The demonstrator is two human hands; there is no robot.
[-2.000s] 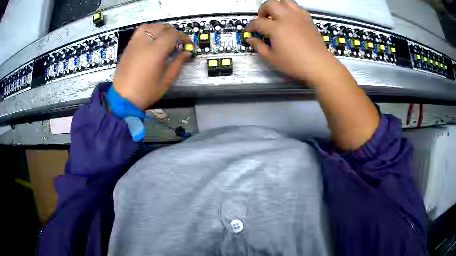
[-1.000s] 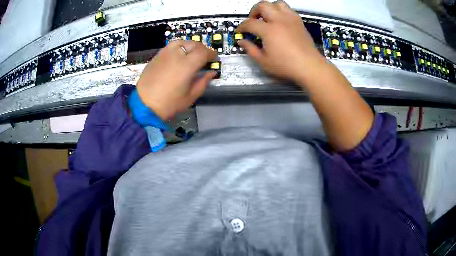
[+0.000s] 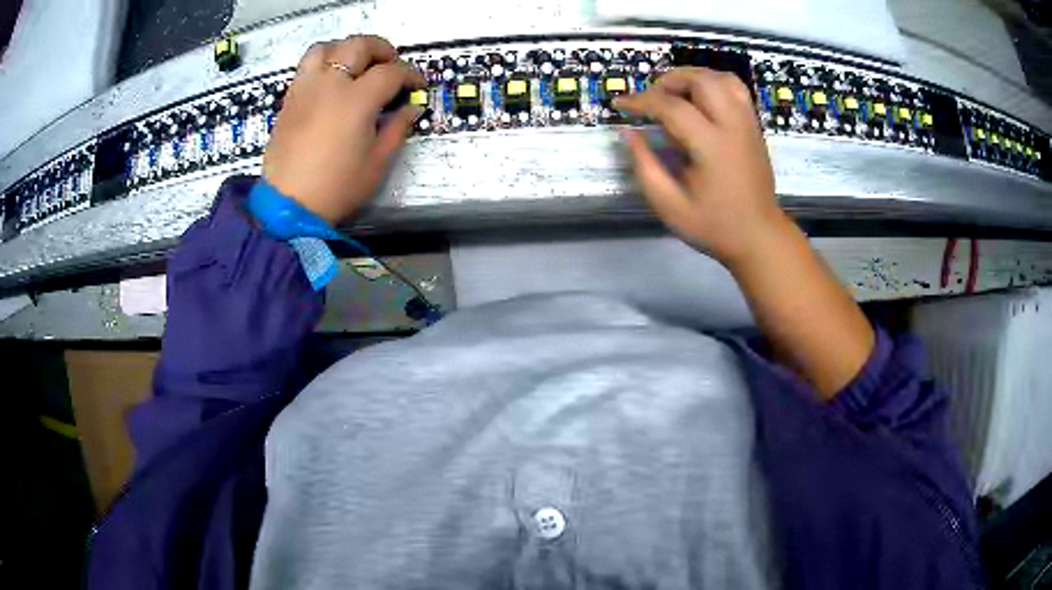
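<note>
A PCB panel (image 3: 490,113) lies in the track in front of me, with several yellow-topped transformers (image 3: 517,92) standing in a row on it. My left hand (image 3: 335,127) is at the panel's left part, its fingertips on a transformer (image 3: 418,99) at the end of the row; its fingers hide part of the board. My right hand (image 3: 706,156) is at the panel's right part, slightly blurred, with its index fingertip at the rightmost transformer (image 3: 616,87) and its thumb apart below. I see nothing held in it.
The conveyor rail (image 3: 519,173) runs across the near side. A lone transformer (image 3: 226,51) sits on the far rail at left. Another panel with transformers (image 3: 851,106) lies at right, and one without yellow tops (image 3: 196,141) at left. A blue strap (image 3: 283,216) circles my left wrist.
The two loose transformers on the near rail are gone from there. More yellow tops stand on the middle panel. My left hand moved down to the rail, then back up; my right hand moved right and nearer.
</note>
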